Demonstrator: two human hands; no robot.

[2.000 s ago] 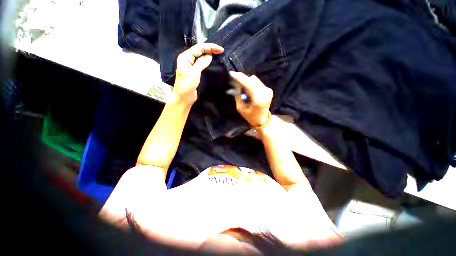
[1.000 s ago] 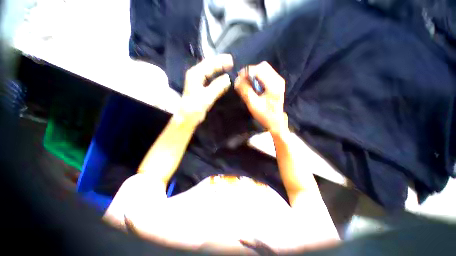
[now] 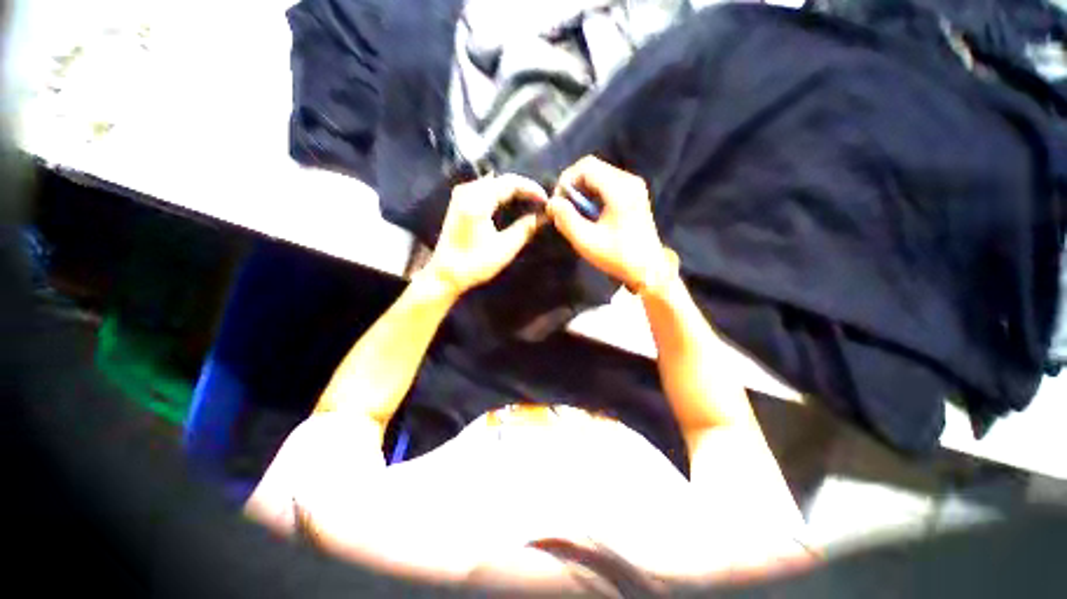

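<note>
A large dark navy denim garment (image 3: pixel 819 211) is spread over the table, with a paler grey inside (image 3: pixel 521 88) showing at the top centre. My left hand (image 3: pixel 477 234) pinches the garment's edge near the table's front edge. My right hand (image 3: pixel 608 222) is beside it, fingertips close together or touching. It is closed around thread snips (image 3: pixel 582 202), of which only the blue handle shows. The blades and the exact spot on the cloth are hidden by the fingers. Part of the garment hangs below the hands towards my lap.
The white table top (image 3: pixel 211 152) runs across the view. Below it at the left are a blue crate (image 3: pixel 217 404) and a green crate (image 3: pixel 140 369), both dim. A pale object (image 3: pixel 889 503) lies low at the right. More dark cloth (image 3: pixel 995 35) is at the far right.
The hands have come together at the garment's edge. The stitched pocket outline seen earlier no longer shows, and more of the pale grey inside is exposed above the hands.
</note>
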